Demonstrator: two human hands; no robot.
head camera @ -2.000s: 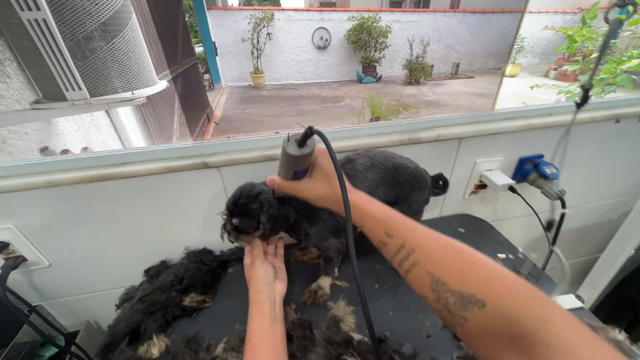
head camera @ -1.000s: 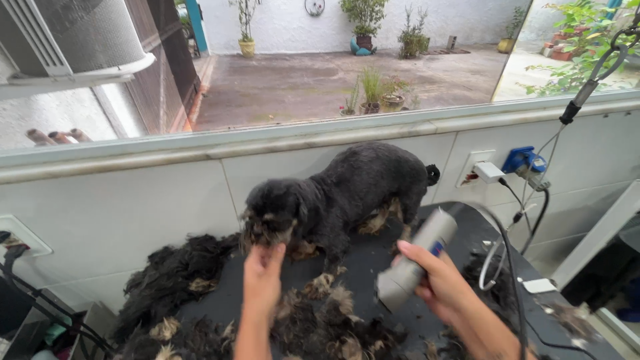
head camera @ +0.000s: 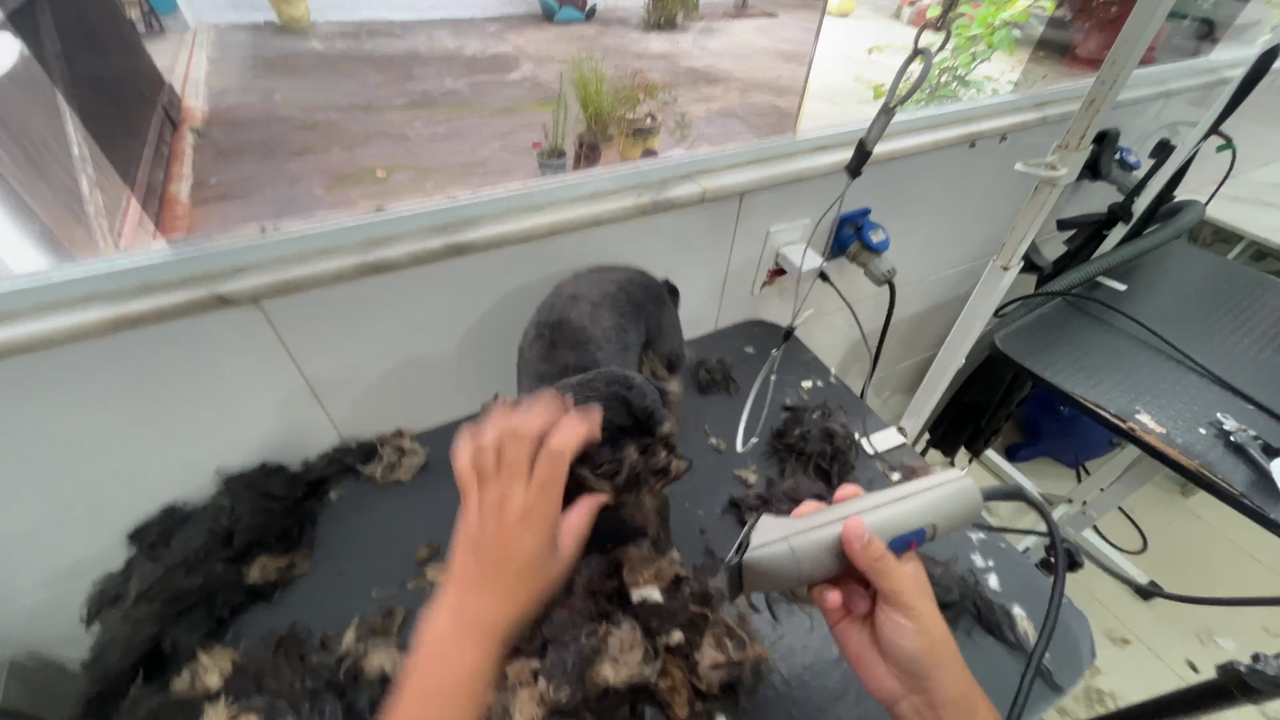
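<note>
A small black dog (head camera: 600,330) with close-clipped fur stands on the dark grooming table (head camera: 375,545), its head toward me and low. My left hand (head camera: 525,490), somewhat blurred, is at the side of the dog's head with its fingers spread; whether it touches the fur cannot be told. In my right hand (head camera: 875,600) is a grey corded hair clipper (head camera: 850,535), its blade end pointing left. Clumps of cut black and tan fur (head camera: 620,640) lie in front of the dog, and a long dark pile of fur (head camera: 200,560) lies at the left.
A thin cable loop (head camera: 762,400) hangs from a metal clip right of the dog. The tiled wall (head camera: 480,280) with sockets and a blue plug (head camera: 862,240) runs behind the table. The clipper's black cord (head camera: 1055,590) curves down at right. Beyond a white post (head camera: 1030,210) stands another black table (head camera: 1170,330).
The dog, side-on before, now faces me. My left hand has gone from under its muzzle to beside its head. The clipper, close to the dog two seconds ago, is now away at right. The view has shifted right.
</note>
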